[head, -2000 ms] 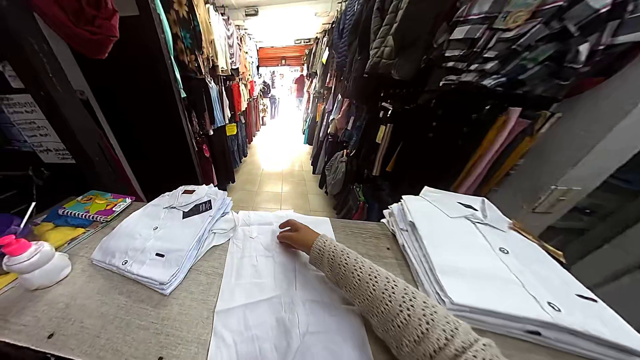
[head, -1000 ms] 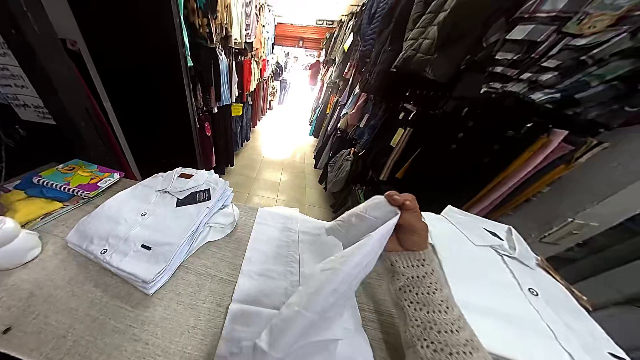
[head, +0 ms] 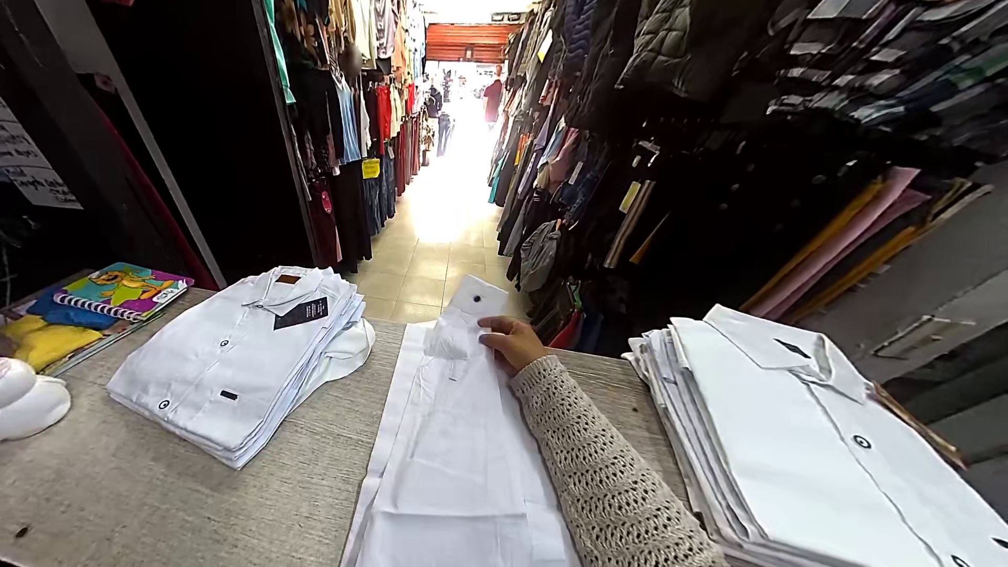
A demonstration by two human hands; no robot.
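Note:
My right hand [head: 516, 343], in a beige knitted sleeve, has its thumb and finger at the buttoned cuff end of a white shirt [head: 465, 465]. The cuff, with one dark button, points away from me over the counter's far edge. The sleeve lies lengthwise along the partly folded shirt. On the left sits a stack of folded white shirts [head: 236, 346] with a dark tag on the top one. A second stack of folded white shirts [head: 795, 417] lies to the right of my forearm. My left hand is out of view.
The grey wood-grain counter [head: 260, 504] holds a spiral notebook [head: 126, 290], a yellow item [head: 59, 342] and a white object [head: 31, 400] at the left. Beyond it, a tiled aisle [head: 425, 272] runs between racks of hanging clothes toward a bright doorway with people.
My right hand has moved from the right, where it held up a fold of white cloth, to the middle. The sleeve now lies lengthwise with its cuff showing at the far end.

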